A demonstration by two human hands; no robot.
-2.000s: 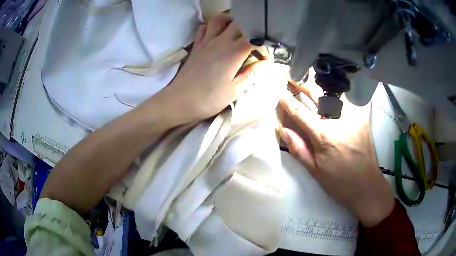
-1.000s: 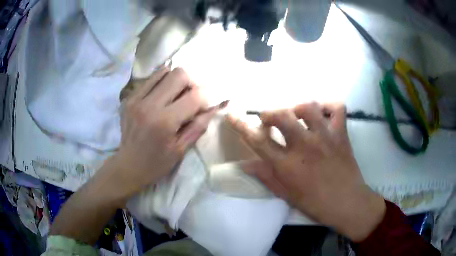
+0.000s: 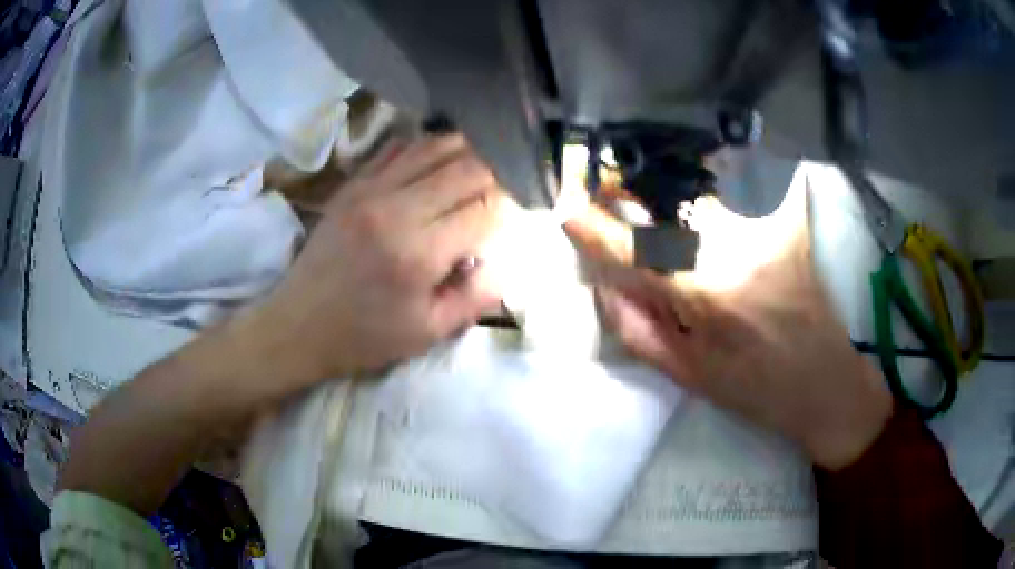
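White and cream cloth (image 3: 557, 428) runs from under the machine's needle area down over the table's front edge; more of it lies heaped at the left. My left hand (image 3: 390, 261) is curled on the cloth left of the needle, fingers bent, gripping it. My right hand (image 3: 723, 322) lies just right of the needle, its fingertips on the cloth's edge by the foot, under the black attachment (image 3: 666, 247). Whether its fingers pinch the cloth is lost in glare and blur. The needle itself is hidden.
The grey machine head (image 3: 690, 67) fills the top. Scissors with green and yellow handles (image 3: 915, 322) lie on the table right of my right hand. A printed ruler (image 3: 735, 506) runs along the table's front edge. Blue items and cloth show below at the lower left.
From one second ago, my head view has shifted and both hands are now at the needle area, beneath the machine head. The cloth between them has moved up toward the foot with them.
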